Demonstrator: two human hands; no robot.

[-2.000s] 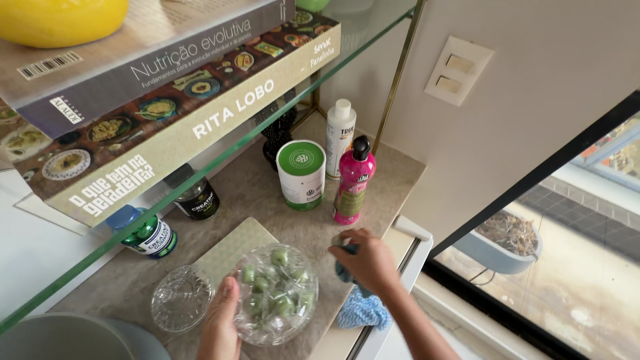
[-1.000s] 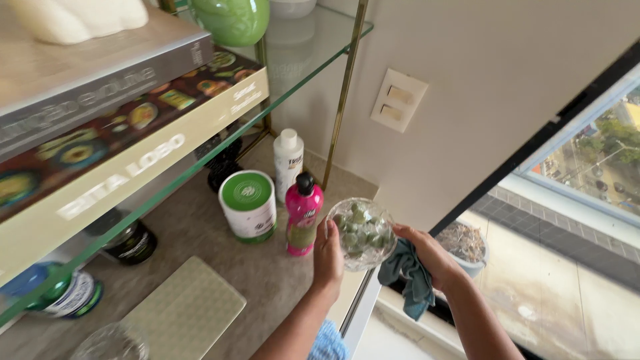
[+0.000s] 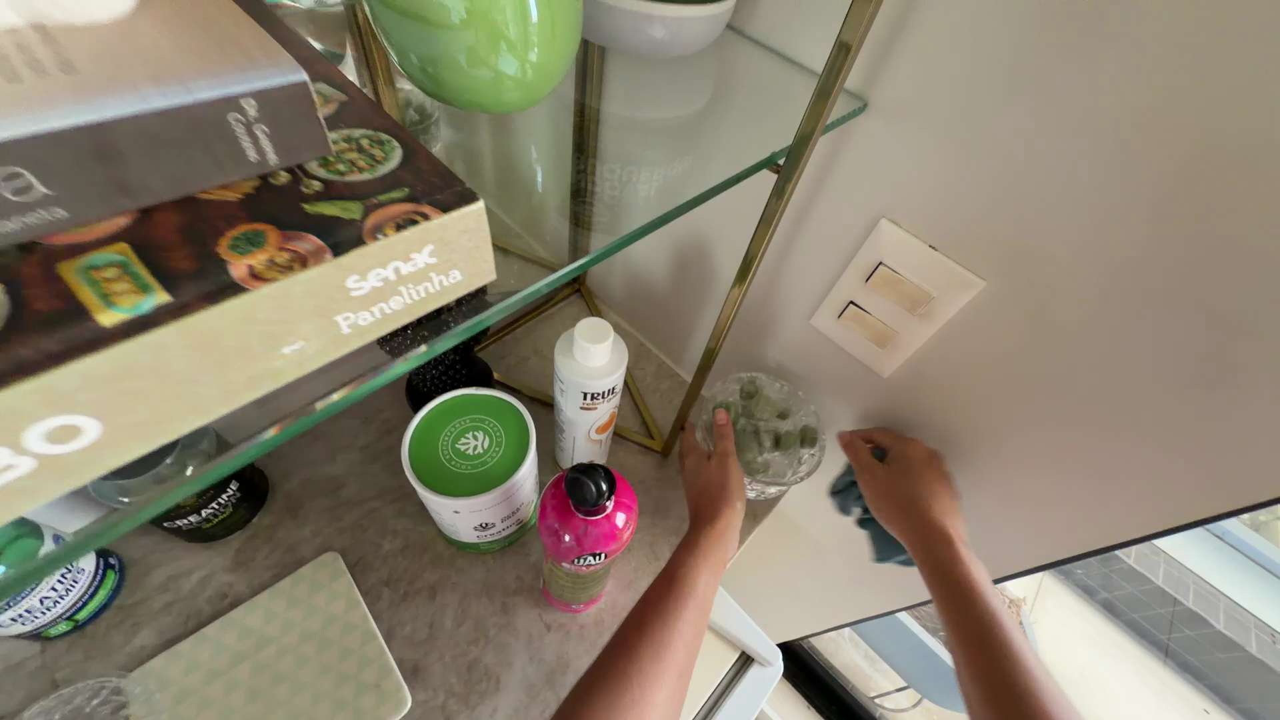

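A clear cut-glass bowl [image 3: 765,435] with several green pieces in it is at the counter's back right corner, beside the brass shelf post. My left hand [image 3: 715,475] grips its left rim, thumb over the edge. To its right, my right hand [image 3: 900,490] is closed on a dark teal cloth [image 3: 870,520] that hangs below the fingers, apart from the bowl. A pink bottle with a black cap [image 3: 588,540] stands left of my left forearm. Behind it are a white bottle [image 3: 590,395] and a white tub with a green lid [image 3: 472,450].
A glass shelf [image 3: 640,215] holding books [image 3: 250,290] and a green vase [image 3: 485,45] overhangs the counter. A patterned board [image 3: 280,650], dark jar [image 3: 215,500] and clear glass dish [image 3: 80,700] lie at left. A switch plate [image 3: 898,297] is on the wall.
The bowl has moved from over the counter's front edge to the back corner beside the shelf post. My right hand, holding the cloth, was close beside it and is now apart.
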